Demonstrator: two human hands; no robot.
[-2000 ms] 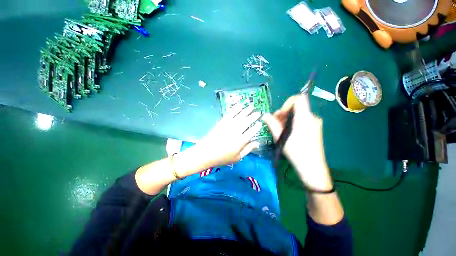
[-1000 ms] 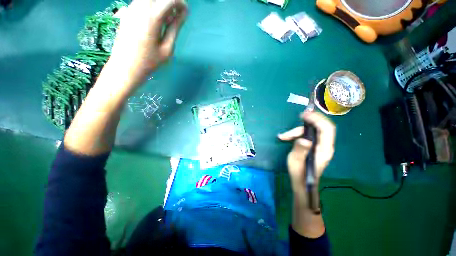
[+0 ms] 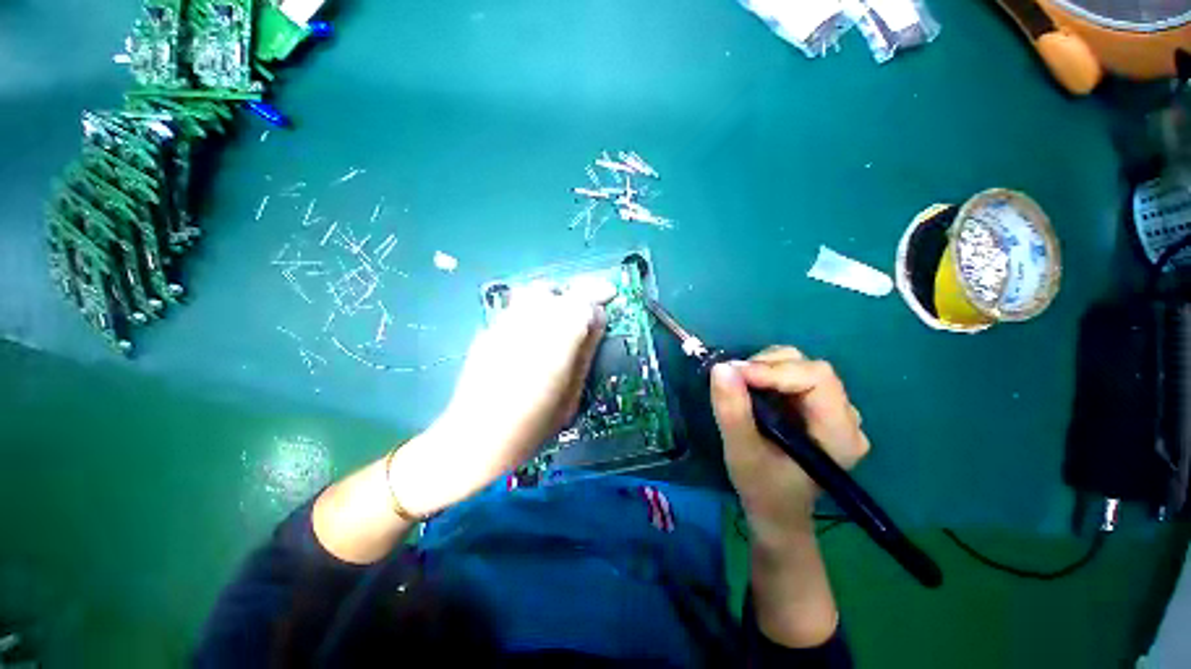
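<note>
A green circuit board (image 3: pixel 624 392) lies in a flat holder (image 3: pixel 674 425) at the bench's front edge. My left hand (image 3: pixel 523 363) rests over the board's left and upper part, its fingers closed near the top; a thin curved wire (image 3: pixel 398 367), which looks like solder, trails left from it. Its fingertips are partly lost in glare. My right hand (image 3: pixel 784 425) grips the black soldering iron (image 3: pixel 849 490) like a pen. The iron's metal tip points up-left at the board's upper right; whether it touches is unclear.
Loose leaded parts (image 3: pixel 623 191) lie above the holder, and scattered clipped leads (image 3: pixel 346 272) to the left. Stacked circuit boards (image 3: pixel 118 229) stand at far left. A solder spool (image 3: pixel 1006 258), white strip (image 3: pixel 850 272), clear bags (image 3: pixel 842 18), orange fan (image 3: pixel 1123 46) and black station (image 3: pixel 1126 412) are right.
My left hand has come back from the boards at upper left onto the board in the holder, now with the thin wire. My right hand has brought the iron's tip to the board's upper right.
</note>
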